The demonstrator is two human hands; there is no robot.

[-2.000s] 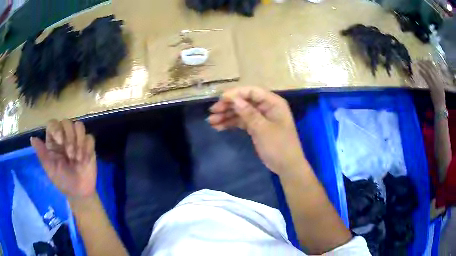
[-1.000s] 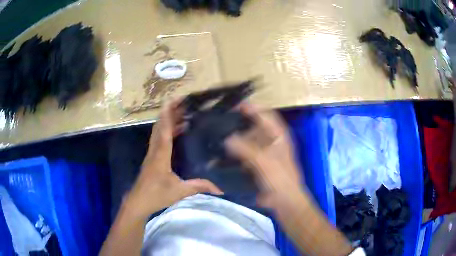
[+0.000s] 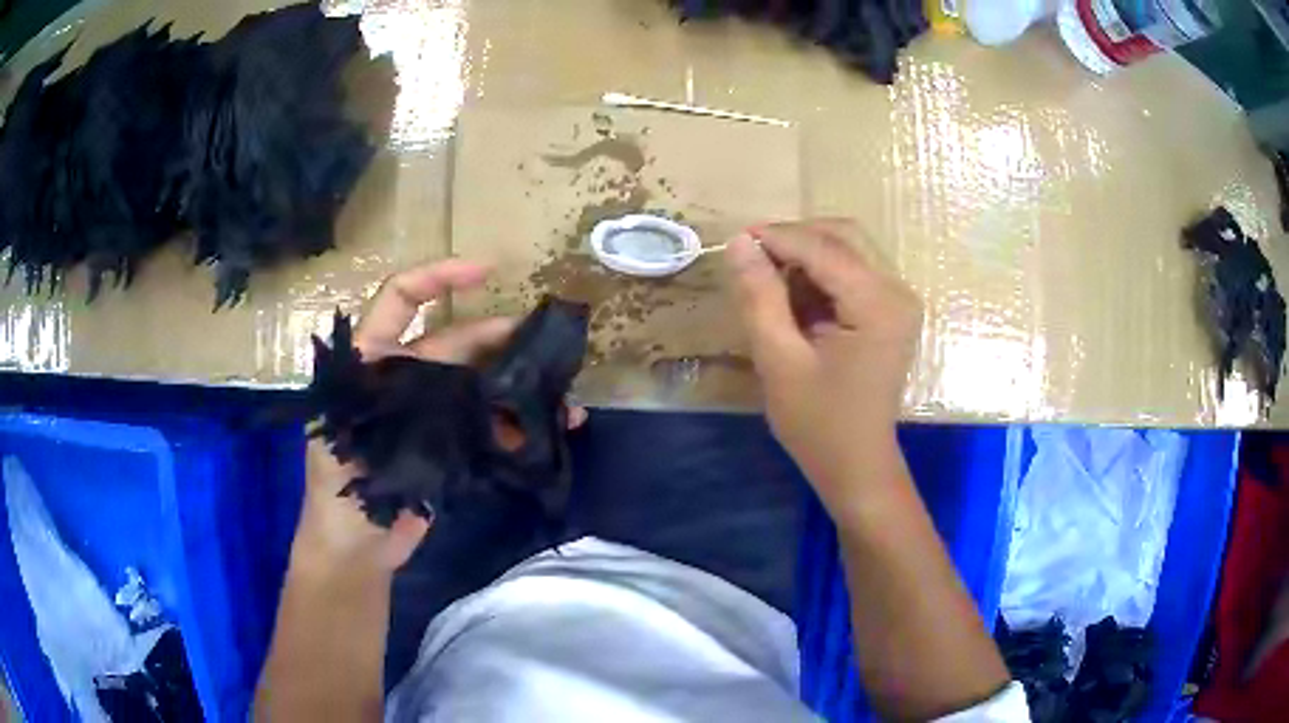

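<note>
My left hand (image 3: 354,466) holds a black ragged cloth piece (image 3: 424,424) above the lap, at the table's front edge. The piece has a jagged hem at left, a pointed top at right and an opening through which skin shows. My right hand (image 3: 834,339) pinches a thin cotton swab (image 3: 715,249), whose tip is in or at the rim of the small white oval dish (image 3: 645,266). Greyish contents show in the dish. The dish stands on a brown-stained cardboard pad (image 3: 749,184). A spare cotton swab (image 3: 696,109) lies above the dish.
Overlapping black ragged pieces (image 3: 184,141) lie at the left. Another black heap (image 3: 834,21) is at the far edge, beside a yellow item (image 3: 944,16) and a white jar with a red-blue label (image 3: 1131,26). One black piece (image 3: 1238,304) lies at right. Blue crates (image 3: 212,537) flank my lap.
My hands were empty, then both held a blurred black piece. Now my left hand alone holds a black piece, and my right hand has moved to the dish and grips a swab.
</note>
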